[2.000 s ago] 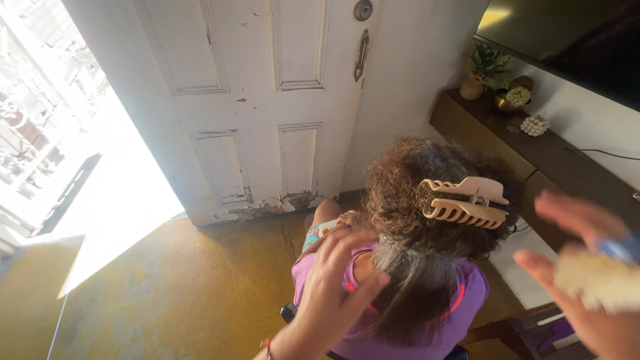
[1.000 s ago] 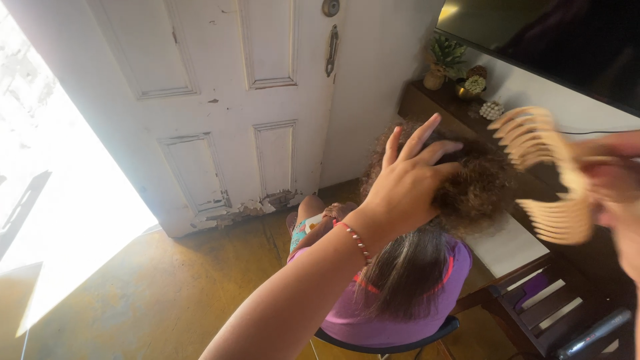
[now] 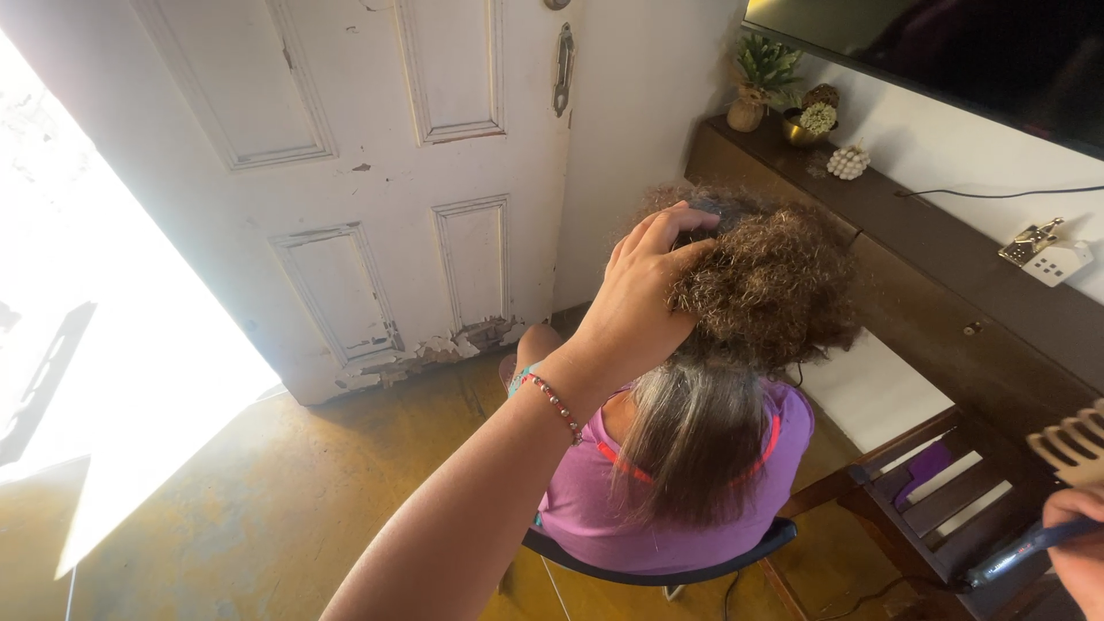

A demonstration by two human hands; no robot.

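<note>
A seated person's curly brown hair (image 3: 768,276) is gathered high on the head, with straight hair (image 3: 690,440) hanging down the back. My left hand (image 3: 651,276) grips the gathered hair from the left side, fingertips partly sunk in it. At the right edge, my right hand (image 3: 1078,543) is cut off by the frame. Its fingers close around the dark blue handle of a hair tool (image 3: 1005,561), which looks like a straightener and lies over a slatted wooden seat. A beige toothed hair accessory (image 3: 1074,444), seemingly the claw clip, shows just above those fingers, partly out of view.
The person, in a purple top (image 3: 655,526), sits on a dark-rimmed chair (image 3: 664,565). A white panelled door (image 3: 371,198) with peeling paint stands ahead. Along the right wall runs a brown cabinet (image 3: 931,259) with ornaments, below a television (image 3: 949,60). The slatted wooden seat (image 3: 940,483) is at lower right.
The claw clip seen in the hair two seconds ago is off it. My left hand has moved onto the gathered hair and grips it. My right hand has moved down to the hair tool.
</note>
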